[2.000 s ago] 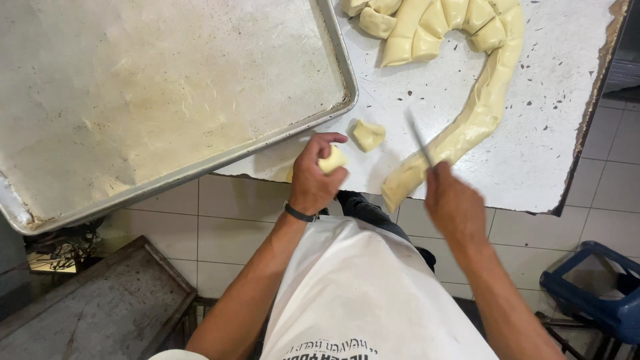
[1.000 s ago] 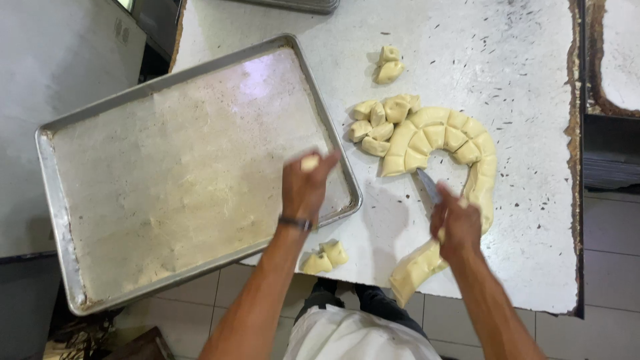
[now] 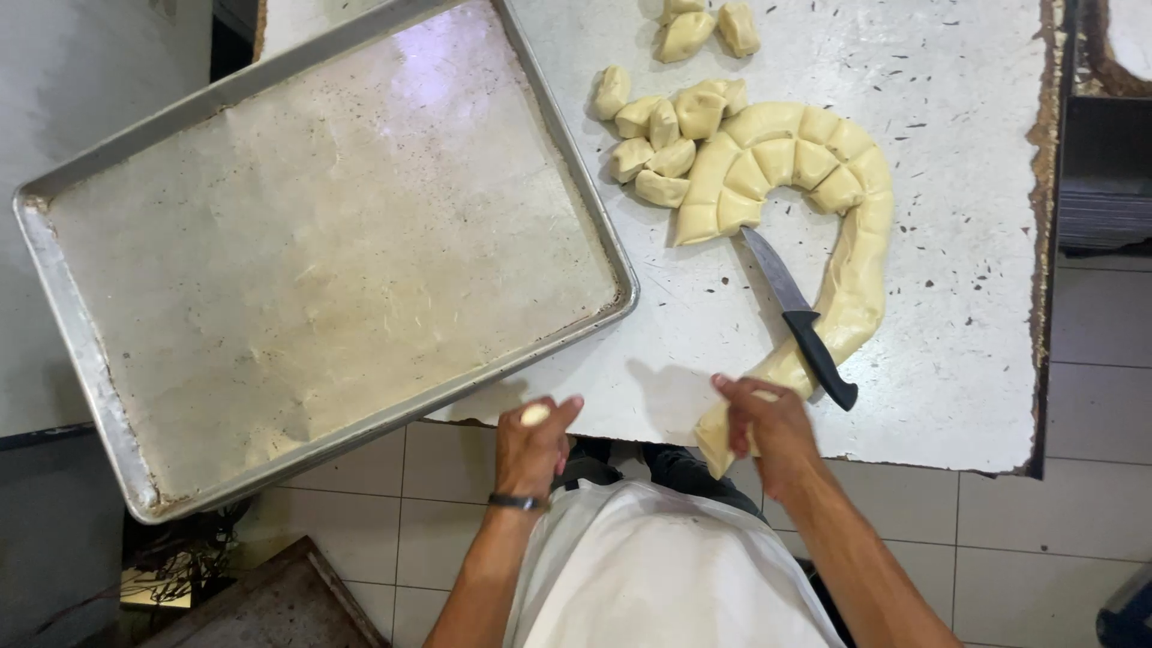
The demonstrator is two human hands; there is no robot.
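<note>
My left hand (image 3: 535, 441) is closed around a small piece of dough (image 3: 535, 414), at the table's front edge by the tray's near corner. My right hand (image 3: 765, 427) hovers over the near end of a curved dough roll (image 3: 859, 270), fingers slightly curled, with nothing seen in it; its palm is hidden. A knife (image 3: 801, 315) with a black handle lies with its handle across the roll and its tip at the scored end. Several cut dough pieces (image 3: 666, 121) are heaped beside that scored end, and a few more (image 3: 687, 36) lie farther back.
A large metal baking tray (image 3: 360, 243) takes up the left of the white worktable (image 3: 963, 360). The table's right edge is rough and chipped. A rusty metal tray (image 3: 270, 603) is low at the bottom left, above a tiled floor (image 3: 900, 504).
The knife was in my right hand and now lies across the dough roll. My right hand has moved back toward the roll's near end. More cut pieces lie on the table behind the heap.
</note>
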